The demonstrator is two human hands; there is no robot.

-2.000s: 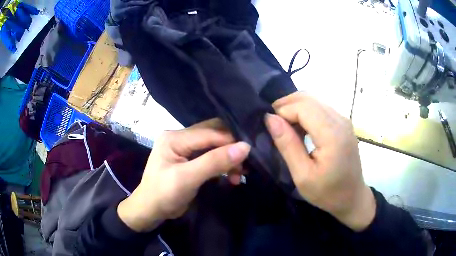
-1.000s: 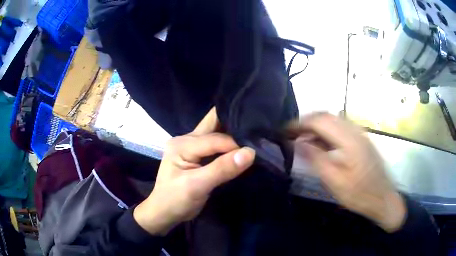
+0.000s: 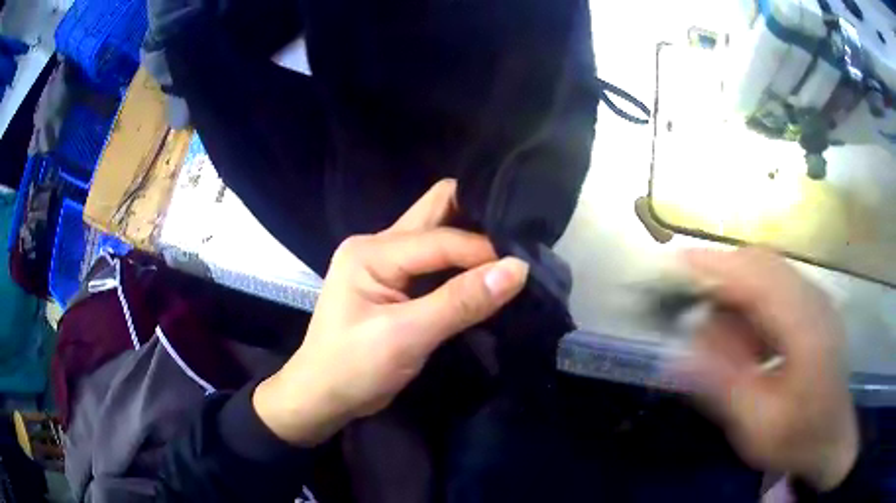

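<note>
The black garment [image 3: 442, 108] lies over the table and hangs over its front edge towards my lap. My left hand [image 3: 403, 305] pinches a fold of it between thumb and fingers near the table edge. My right hand [image 3: 776, 363] is strongly blurred, to the right of the garment and apart from it. It holds a small dark tool with a metallic glint, which looks like the thread snips [image 3: 673, 300]; their blades are too blurred to make out.
The white sewing machine head [image 3: 815, 74] stands at the upper right above its bright bed plate [image 3: 747, 211]. A grey and maroon garment [image 3: 138, 393] hangs at left. Blue baskets [image 3: 93, 128] and brown cardboard [image 3: 138, 167] are at the upper left. A measuring tape runs along the table's front edge.
My right hand has left the garment and moved right; it now holds the dark tool. The snips no longer lie by the machine. My left hand keeps its pinch. The view has shifted somewhat.
</note>
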